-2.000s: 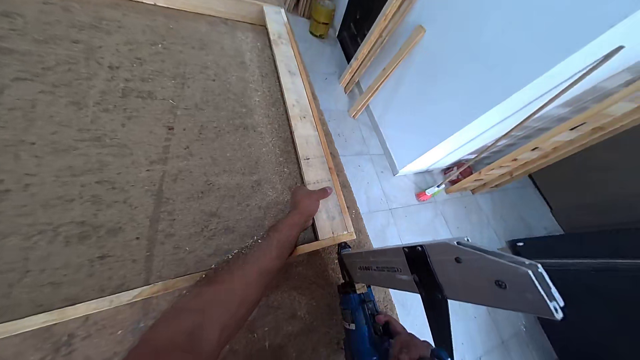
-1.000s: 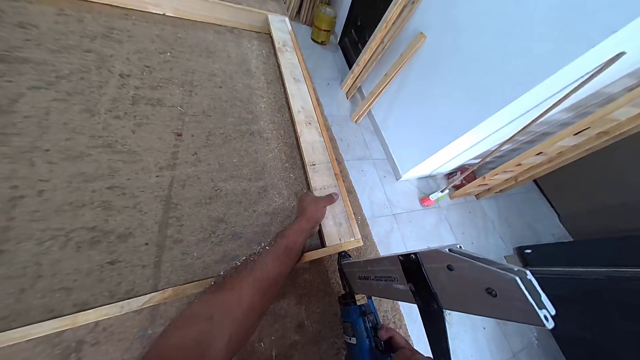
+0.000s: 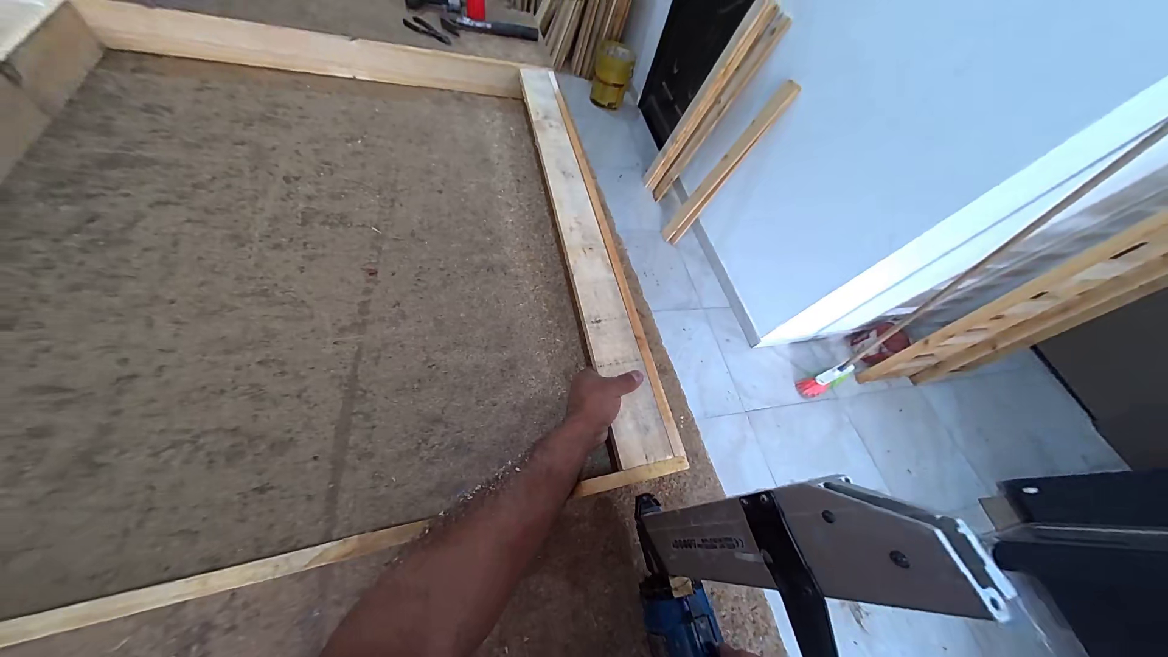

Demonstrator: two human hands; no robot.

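A wooden frame lies on a particle-board surface. My left hand (image 3: 604, 399) grips the wide pale board (image 3: 584, 246) of its right side near the lower corner, thumb on top, other fingers mostly hidden. A thin strip (image 3: 401, 538) forms the near edge and meets the board at that corner. Just below the corner is the nose of a blue nail gun (image 3: 680, 616) with a long grey metal magazine (image 3: 721, 540) pointing right. My right hand (image 3: 735, 651) is at the tool's body, almost wholly cut off by the bottom edge; in the earlier frames it holds the tool.
Pliers (image 3: 427, 29) and a hammer (image 3: 493, 28) lie beyond the far rail (image 3: 319, 55). A yellow container (image 3: 612, 75) stands on the tiled floor. Wooden strips (image 3: 730, 164) lean on the white wall (image 3: 876, 137). A red brush (image 3: 812, 387) and slatted wood (image 3: 1031, 319) are at right.
The view has shifted, bringing more of the far rail and the tools beyond it into sight. My left hand stays on the board, and the nail gun remains close to the corner.
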